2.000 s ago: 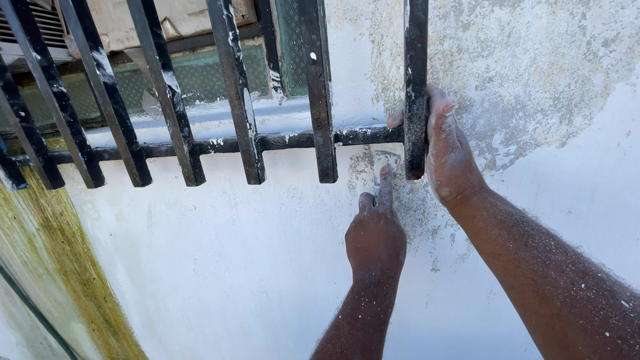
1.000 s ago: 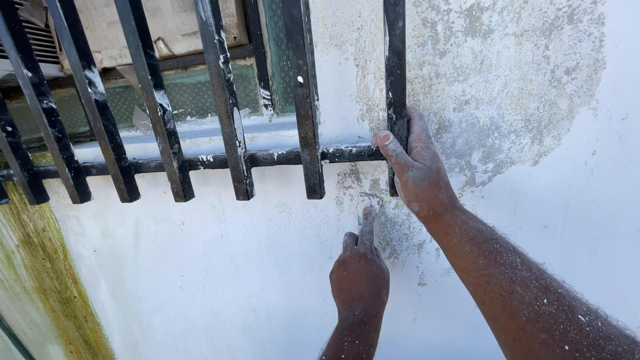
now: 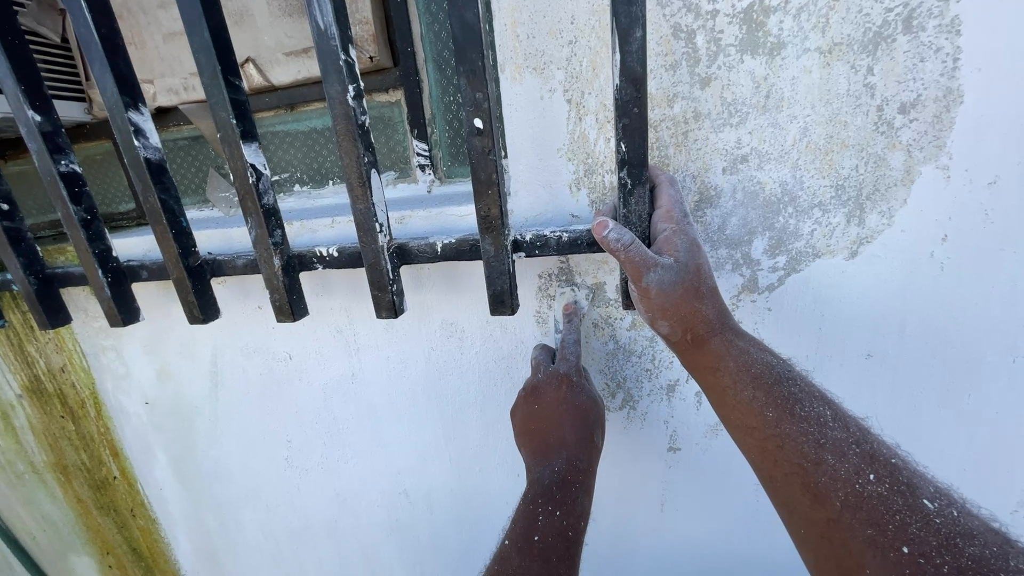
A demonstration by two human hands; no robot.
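Observation:
My left hand (image 3: 558,412) is closed around a small flat scraper, probably a putty knife (image 3: 579,293), with the index finger stretched along it. Its whitish blade lies against the wall just below the crossbar; the handle is hidden in my palm. My right hand (image 3: 680,276) grips the lower part of the rightmost black metal bar (image 3: 632,120), thumb across the front and the other fingers mostly behind. Pale dust covers both hands. Around the blade, the white painted wall (image 3: 320,432) shows a rough, flaked grey patch (image 3: 640,368).
The black window grille's crossbar (image 3: 432,250) and several bar ends jut out at the left and centre. Behind them are a white-smeared sill (image 3: 304,220) and patterned glass (image 3: 308,152). A larger worn patch (image 3: 800,136) spreads at upper right. A yellow-green stain (image 3: 76,448) runs down the left.
My right thumb has come across the front of the rightmost bar; two seconds ago that hand lay along its right side. My left hand stays low by the crossbar with the scraper.

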